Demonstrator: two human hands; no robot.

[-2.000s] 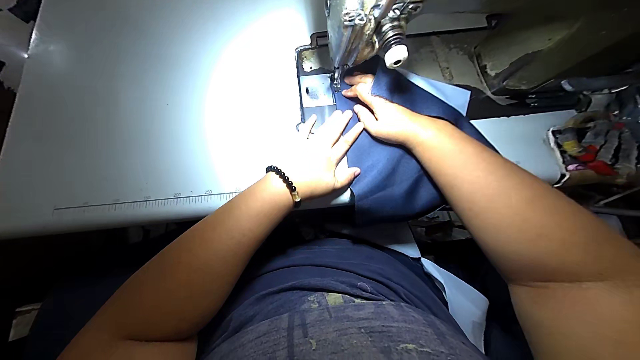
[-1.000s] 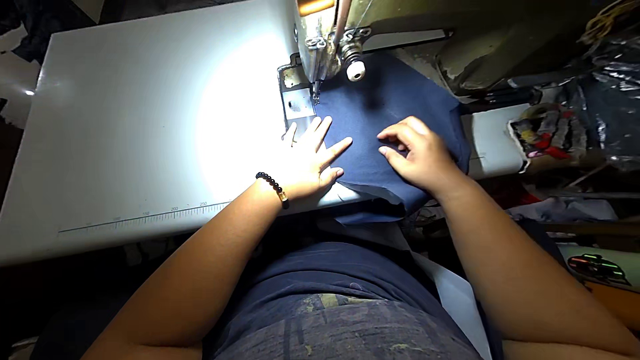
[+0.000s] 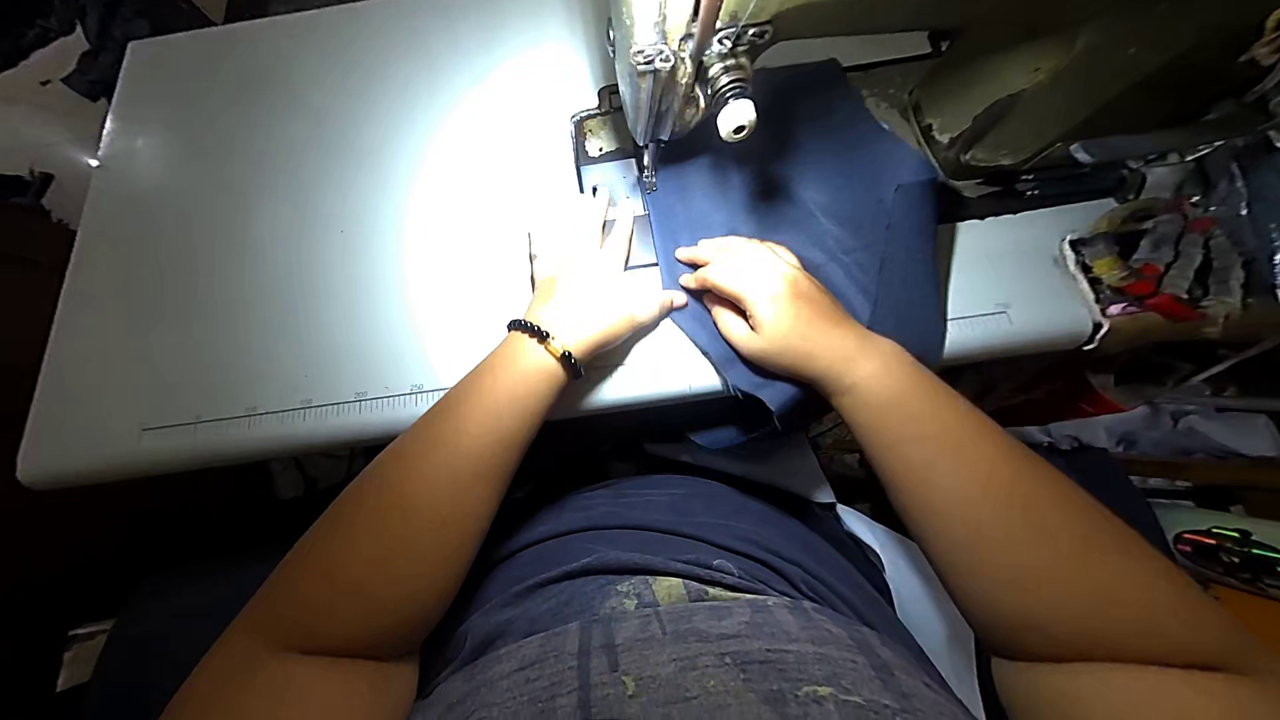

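Observation:
Navy fabric (image 3: 800,190) lies under the sewing machine head and hangs over the front edge of the table. Its left edge runs beside the presser foot (image 3: 650,172). My left hand (image 3: 600,280) is spread flat just left of the fabric, fingers pointing at the metal needle plate (image 3: 615,185), the thumb tip at the fabric's edge. My right hand (image 3: 765,300) rests on the fabric with bent fingers, its fingertips near that left edge; nothing shows gripped in it. A black bead bracelet (image 3: 545,345) circles my left wrist.
The white sewing table (image 3: 260,220) has a printed ruler (image 3: 300,408) along its front edge. The machine's tension knob (image 3: 736,118) projects above the fabric. At the right stands a container with coloured scraps (image 3: 1150,275). White material (image 3: 910,580) hangs beside my lap.
My right hand has moved from beside the presser foot, off to the right, then back toward the fabric's left edge. The fabric has spread out behind the needle. My left hand stays near the plate.

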